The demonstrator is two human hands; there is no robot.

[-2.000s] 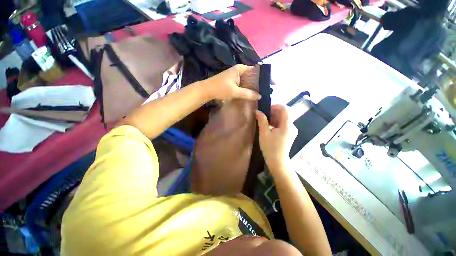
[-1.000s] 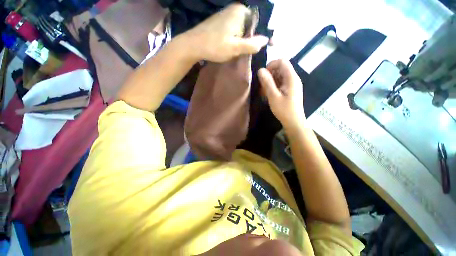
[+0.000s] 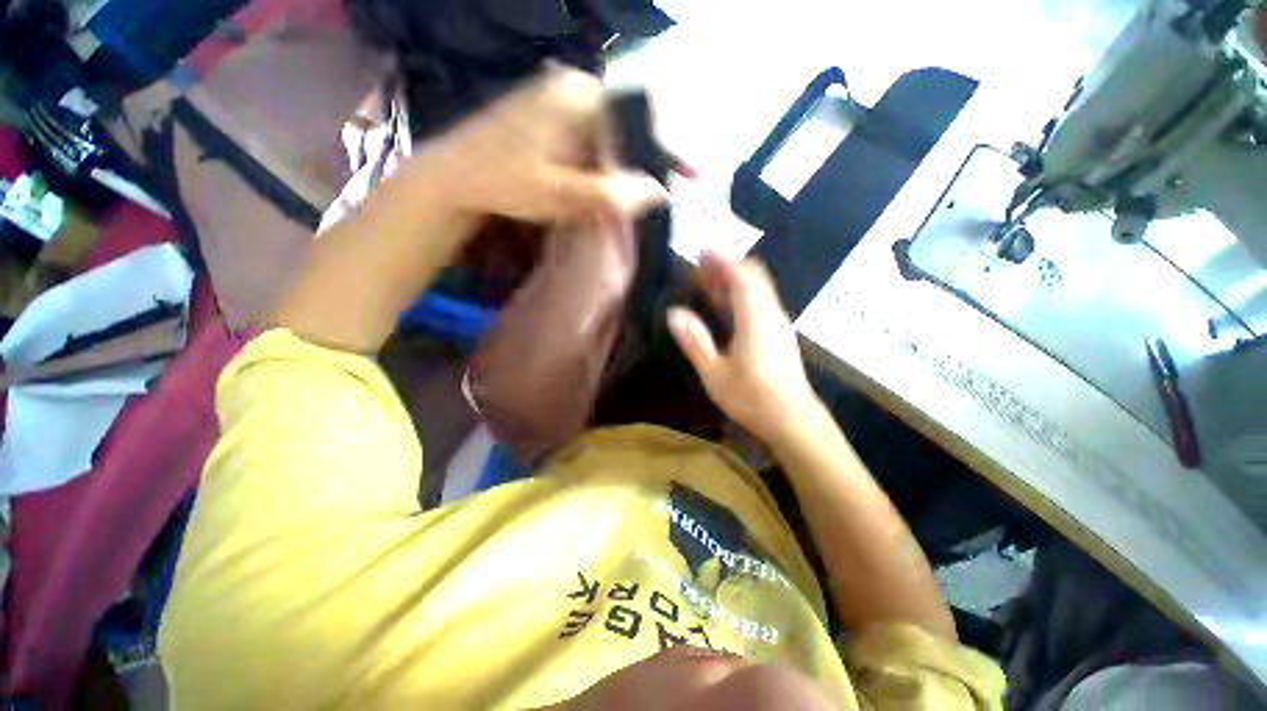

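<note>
A mauve panel (image 3: pixel 559 333) with a black edge piece (image 3: pixel 648 264) hangs between my forearms, left of the machine table. My left hand (image 3: pixel 549 153) is blurred and grips the top of the panel and its black edge, thumb pointing right. My right hand (image 3: pixel 736 333) is just right of the black edge, thumb and fingers apart, holding nothing that I can see. The lower end of the black piece is lost in shadow near the yellow shirt.
The sewing machine head (image 3: pixel 1153 125) stands at upper right. Snips (image 3: pixel 1174 403) lie right of the needle. A black piece with a cut-out (image 3: pixel 889 167) lies on the white table (image 3: pixel 959 403). Dark pieces are heaped at the top. Mauve and white panels (image 3: pixel 97 347) lie on the red surface.
The mauve panel and my left hand have shifted left and down in view. My right hand's fingers have spread from the black edge. The view has swung, with the machine now more fully in sight.
</note>
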